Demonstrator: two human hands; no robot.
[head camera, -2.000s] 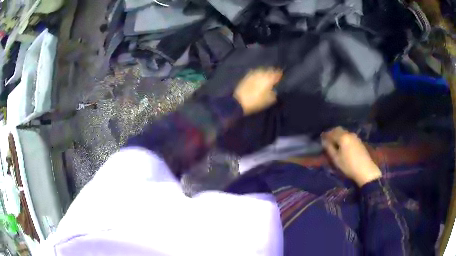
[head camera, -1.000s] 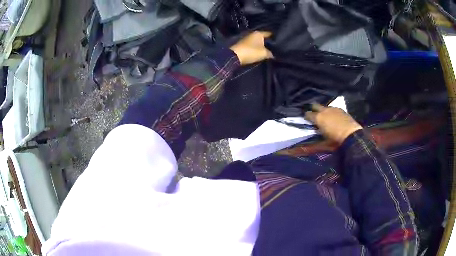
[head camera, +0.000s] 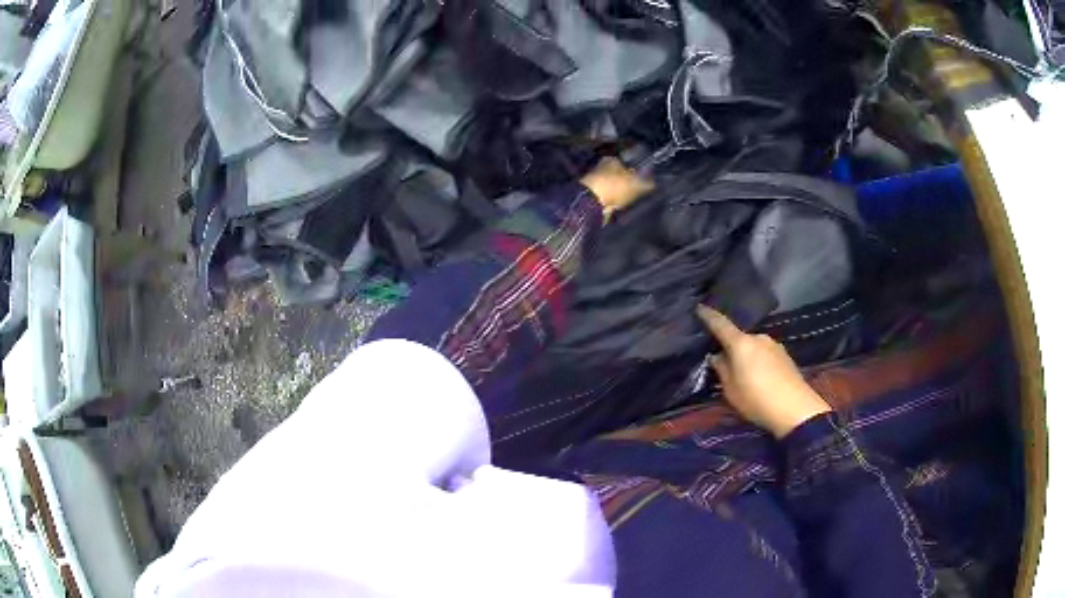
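Observation:
Dark garment pieces (head camera: 631, 306) with pale stitch lines and a lighter grey reverse side lie across my lap and in front of me. My left hand (head camera: 617, 187) is on the far edge of the dark cloth, fingers closed around a bit of it, slightly blurred. A pale cord (head camera: 687, 103) runs over the cloth just beyond it. My right hand (head camera: 759, 374) is at the near side of the cloth, index finger extended onto it and the other fingers curled. Whether it pinches the cloth is hard to tell.
A large heap of grey and black pieces (head camera: 298, 187) lies ahead and to the left. A white tabletop with a brown edge (head camera: 1010, 280) is at the right, with a blue thing (head camera: 917, 193) beside it. Speckled floor (head camera: 251, 362) shows at the left, near pale-framed objects (head camera: 64, 315).
The view has shifted, showing more of the heap. The white piece near my right hand is no longer visible. The dark cloth has been rearranged, and its grey reverse and stitch lines now lie beside my right hand.

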